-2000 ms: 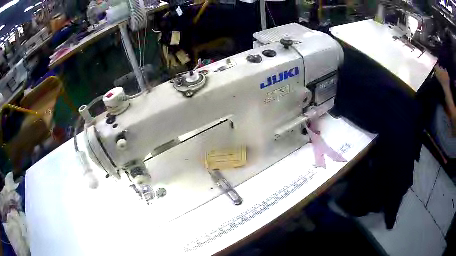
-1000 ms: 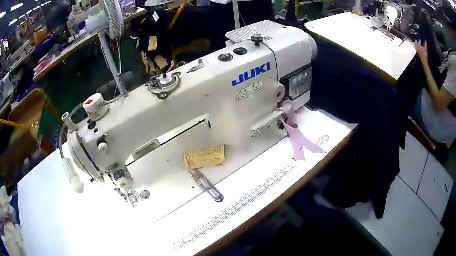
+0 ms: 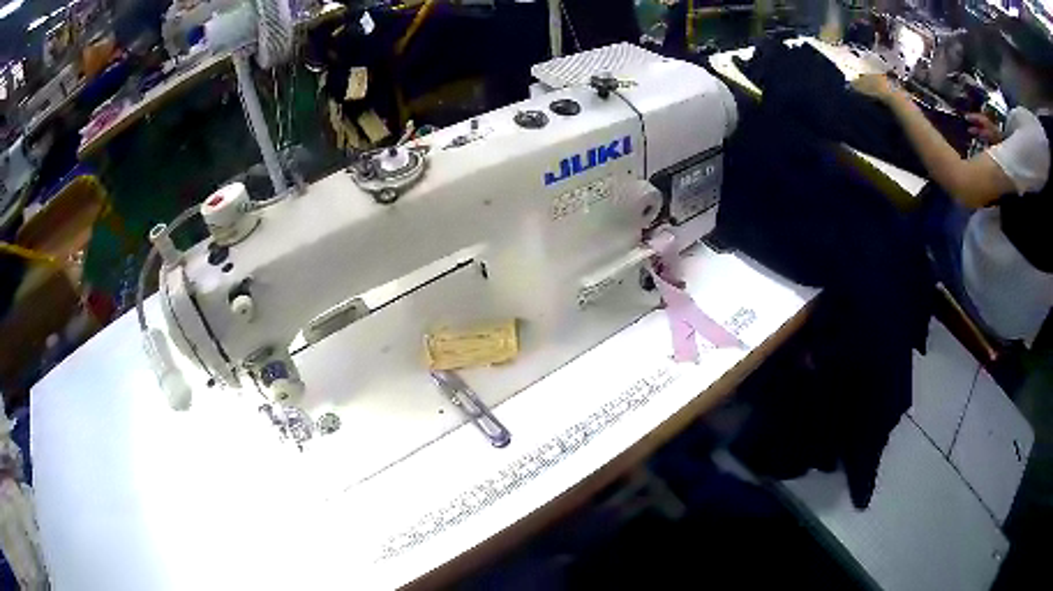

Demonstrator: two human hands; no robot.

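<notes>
Neither of my hands is in the picture. A white JUKI sewing machine (image 3: 462, 231) stands on the white table (image 3: 150, 496). Its presser foot and needle area (image 3: 289, 425) is at the left end of the arm, blurred by glare. A yellow-tan card (image 3: 472, 344) with print lies on the machine bed. A slim silver metal tool (image 3: 471, 409) lies just in front of the card. A pink cloth strip (image 3: 691, 314) hangs at the machine's right end. A printed ruler scale (image 3: 531, 462) runs along the table's front edge.
A dark fabric pile (image 3: 849, 277) hangs beyond the machine's right end and reaches the neighbouring table. A person (image 3: 981, 173) sits there at another machine, arms forward. Crumpled whitish cloth (image 3: 16, 508) is at the far left edge. A metal pole (image 3: 256, 121) stands behind the machine.
The view has shifted, so the machine sits farther left than two seconds ago. The neighbouring person has leaned in, and dark fabric now covers part of that table.
</notes>
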